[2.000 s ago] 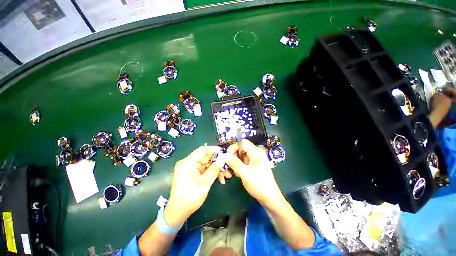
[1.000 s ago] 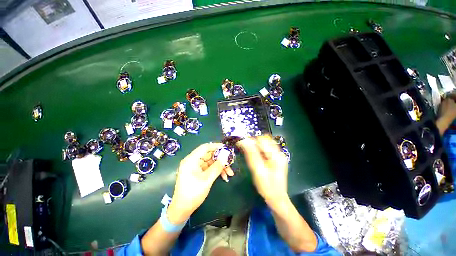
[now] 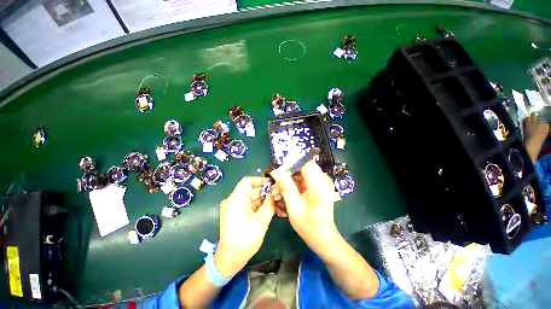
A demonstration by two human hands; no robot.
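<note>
My left hand [image 3: 244, 214] holds a small round watch module [image 3: 266, 189], seen edge-on and mostly hidden by the fingers. My right hand [image 3: 309, 202] meets it from the right, with a slim tweezers-like tool [image 3: 304, 159] between thumb and fingers that slants up to the right. The tool's working end is hidden. A black parts tray [image 3: 328, 143] with many tiny white pieces lies just beyond my hands. Similar round modules with brown-copper parts and white tags [image 3: 180, 173] lie clustered to the left on the green surface.
A large black compartment rack [image 3: 423, 114] stands at right, holding round modules. Crumpled clear bags [image 3: 423, 265] lie lower right. A white paper slip [image 3: 110, 211] and a black box [image 3: 21, 241] are at left. Another person's hand [image 3: 535, 134] shows at the right edge.
My right hand was blurred over the tray's near edge and now is against the module at my left hand. The module has turned from face-on to edge-on. The view has shifted slightly.
</note>
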